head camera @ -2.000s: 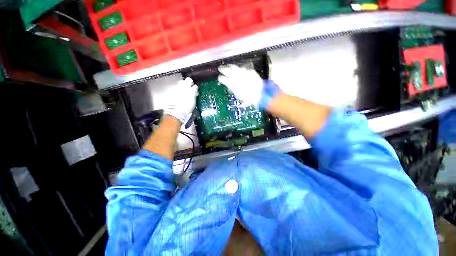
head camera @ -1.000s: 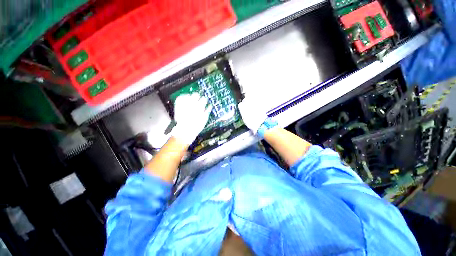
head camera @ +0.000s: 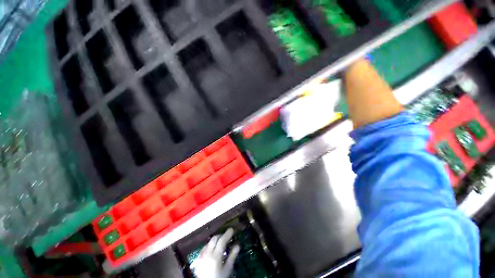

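Note:
My left hand (head camera: 214, 259), in a white glove, is at the bottom edge with its fingers apart, over the left part of a dark green circuit board (head camera: 251, 254) in a black carrier. The board and hand are cut off by the picture's edge. My right forearm reaches up to the shelf; its blue wristband shows at the upper rail, and the hand beyond it seems hidden behind the rail. A blurred white thing (head camera: 312, 111) with yellow bits lies left of the forearm; I cannot tell what it is.
A black compartment tray (head camera: 157, 70) on the upper shelf holds green boards at its right end. A red compartment tray (head camera: 176, 190) below holds small green boards at its left end. Clear trays (head camera: 38, 163) are at far left. A red plate (head camera: 467, 130) with green boards lies right, beside metal rails.
The view has swung up to the shelves. My right hand has left the carrier's right side and its arm has reached up and right. My left hand remains over the board.

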